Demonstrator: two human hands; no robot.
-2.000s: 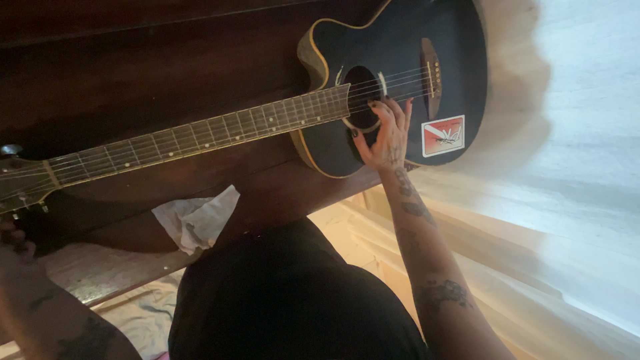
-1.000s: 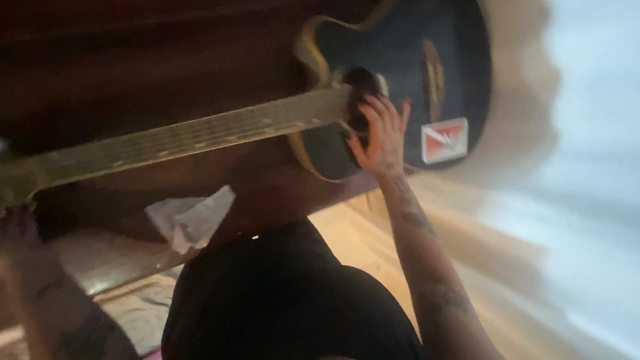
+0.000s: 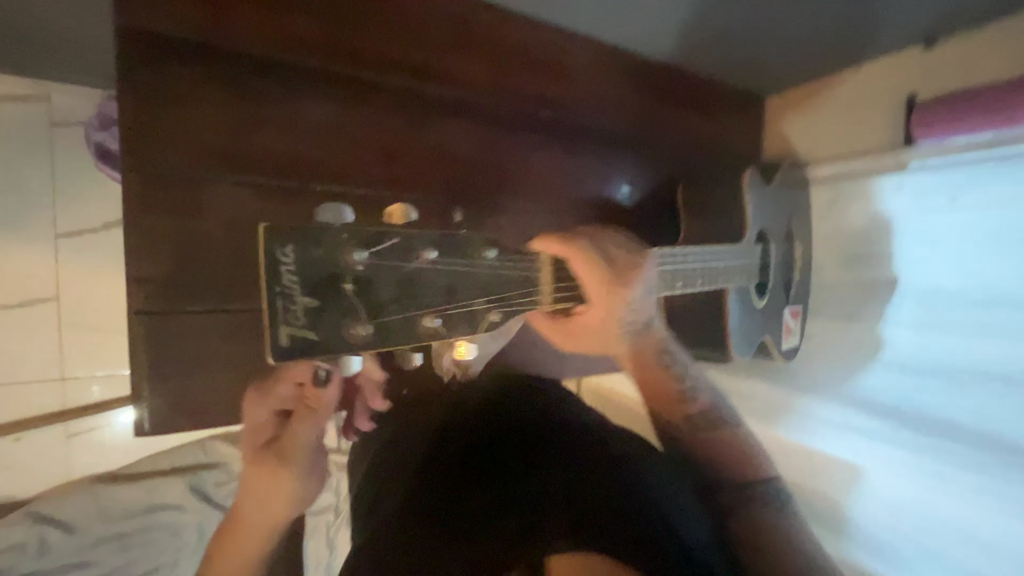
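Observation:
A black cutaway acoustic guitar lies strings up, its headstock [image 3: 400,292] toward the left and its body [image 3: 776,320] with a red and white sticker at the right. Around the neck near the nut [image 3: 546,282], my right hand [image 3: 604,288] spans the strings with its fingers spread; blur hides whether it grips. My left hand [image 3: 300,416], dark nail polish showing, is at the near edge of the headstock, thumb and fingers by a tuning peg [image 3: 350,365]. How tightly the fingers close there cannot be made out. Crumpled white paper or cloth [image 3: 480,356] shows behind the near pegs.
Under the guitar is a dark brown wooden surface [image 3: 192,384]. Light cloth [image 3: 136,512] lies below its left corner, beside pale floor tiles [image 3: 80,240]. A purple item [image 3: 102,140] shows past the left edge. White sheer fabric [image 3: 960,320] hangs at the right.
The view has swung toward the headstock. My right hand has moved from the strings by the sound hole to the neck near the nut. My left hand is now beside a tuning peg.

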